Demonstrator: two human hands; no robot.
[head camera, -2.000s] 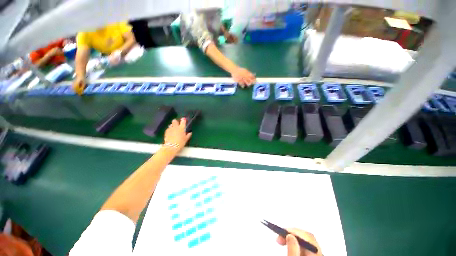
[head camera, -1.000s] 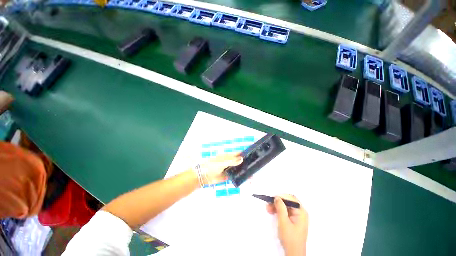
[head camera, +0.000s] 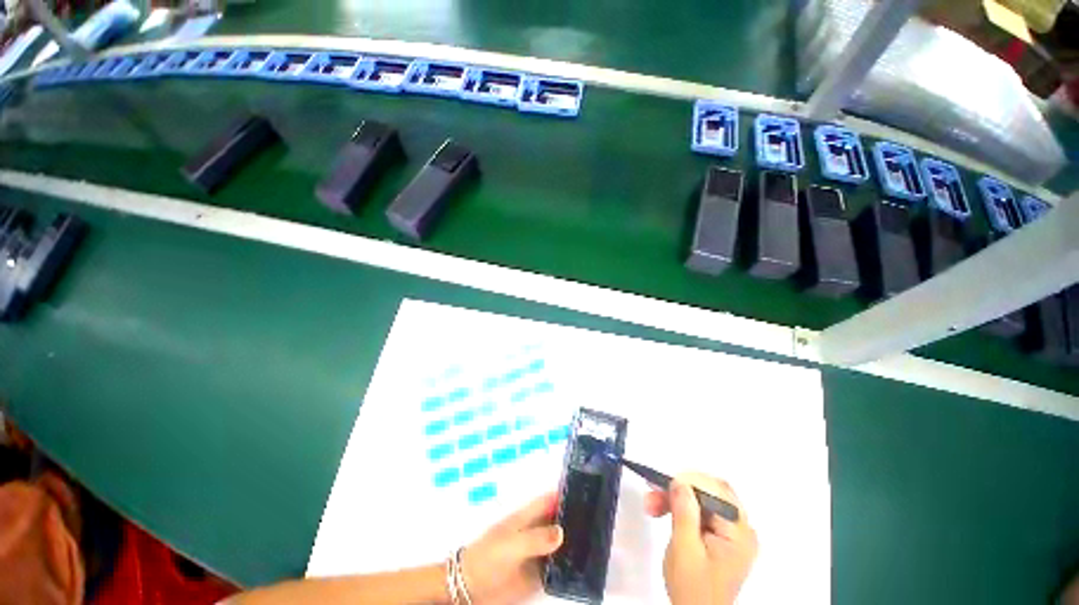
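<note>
My left hand (head camera: 516, 552) holds a black housing (head camera: 585, 508) by its lower left side, over the white work sheet (head camera: 757, 414). The housing stands lengthwise in view with its open hollow side up. My right hand (head camera: 706, 538) grips dark tweezers (head camera: 674, 486). Their tip reaches inside the far end of the housing. Whether a blue piece is at the tip cannot be told for sure. Rows of small cyan adhesive pieces (head camera: 471, 441) lie on the sheet left of the housing.
Dark housings (head camera: 434, 189) stand on the green conveyor belt (head camera: 568, 213), three at left and several at right. Blue frames (head camera: 495, 85) line its far side. A pale post (head camera: 970, 290) crosses at right. Plastic-wrapped material (head camera: 935, 95) lies upper right. Dark parts (head camera: 42, 260) lie at left.
The housing has turned from slanted to nearly lengthwise and moved lower. The tweezers' tip has moved from over the sheet into the housing's far end. Earlier, my left hand was at the belt.
</note>
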